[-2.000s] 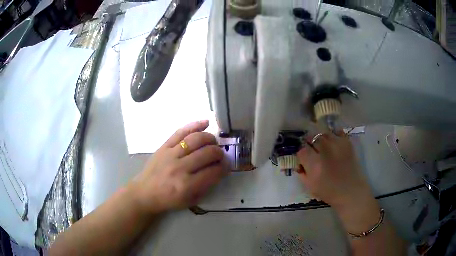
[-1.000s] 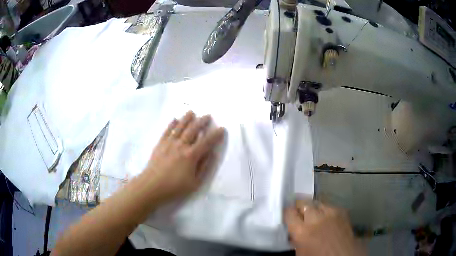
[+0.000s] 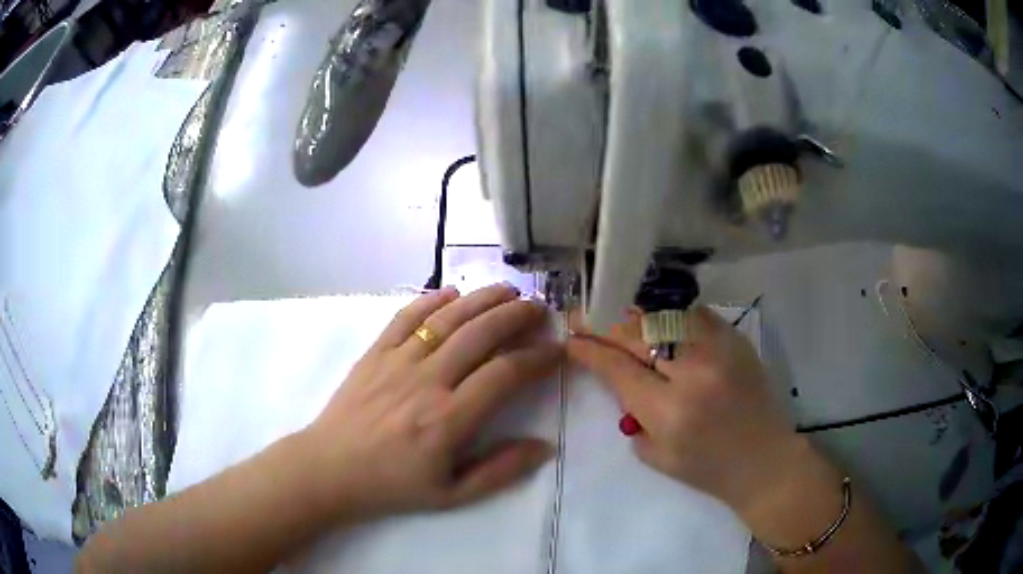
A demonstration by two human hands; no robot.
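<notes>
A white fabric panel [image 3: 269,392] lies flat below the presser foot and needle area [image 3: 552,286], with dark double topstitching [image 3: 559,482] running down from there. My left hand [image 3: 449,404] lies palm down on the panel, fingertips beside the foot. My right hand [image 3: 696,415] is on the panel right of the stitching, its index finger reaching the foot. It holds a thin tool with a red end [image 3: 630,425]; a dark point shows past the knuckles. The needle tip is hidden.
The off-white machine head [image 3: 550,135] stands ahead, with ribbed tension knobs [image 3: 770,185]. A grey plastic-wrapped oval [image 3: 348,112] hangs left of it. A second white piece [image 3: 84,247] lies at left on crinkled silvery covering [image 3: 129,448]. A pale thread loop [image 3: 903,320] is at right.
Both hands have moved up to the foot. The panel now lies below the needle, its top edge near the foot. The view is closer, and the red-ended tool shows in my right hand.
</notes>
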